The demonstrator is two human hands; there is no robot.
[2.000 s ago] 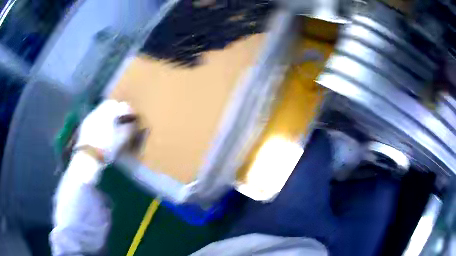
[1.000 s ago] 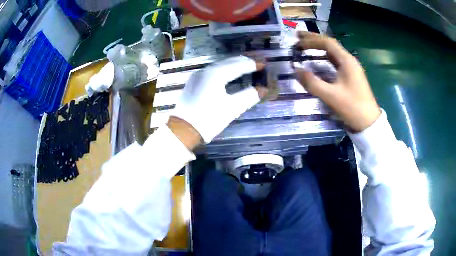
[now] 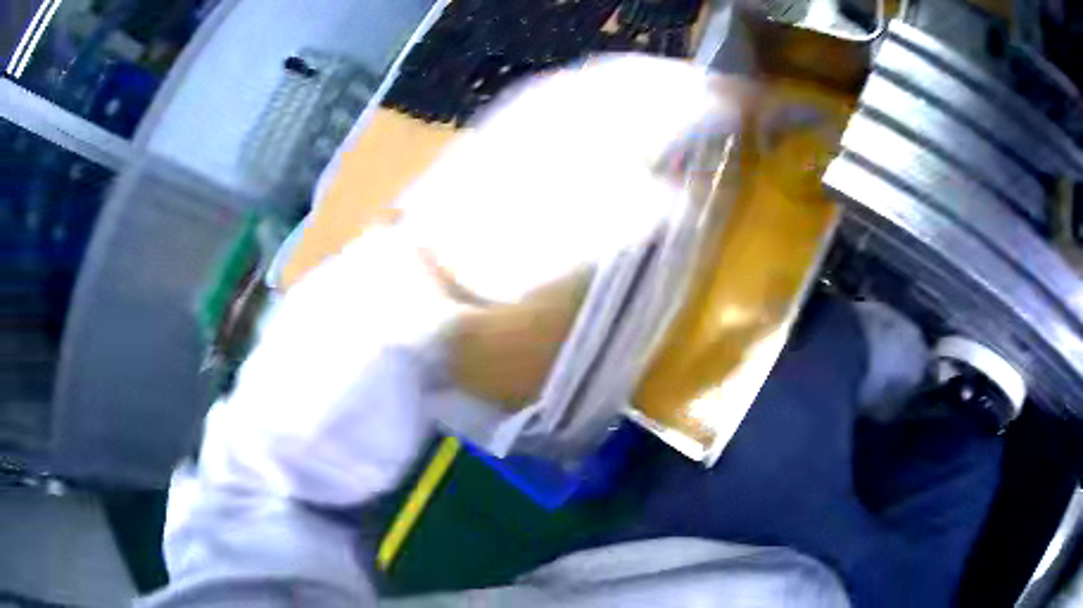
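Small black plastic housings (image 3: 475,54) lie close together on the far part of the cardboard sheet (image 3: 362,184). My left hand (image 3: 582,166), in a white glove, is large and overexposed in the middle of the view, above the cardboard and the clear plastic liner (image 3: 629,309). Its fingers point toward the yellow-bottomed tray and are blurred; whether they hold anything cannot be made out. My right hand is not in view; only a pale sleeve shows at the bottom edge.
The yellow-bottomed tray (image 3: 742,285) lies right of the liner. The T-slot table (image 3: 950,154) and its handwheel (image 3: 980,374) are at right. A blue crate (image 3: 552,475) shows under the cardboard. A wire basket (image 3: 303,119) stands at upper left.
The view has swung left from the T-slot table to the cardboard. My left hand has moved from the table to above the cardboard and liner. My right hand has left the view.
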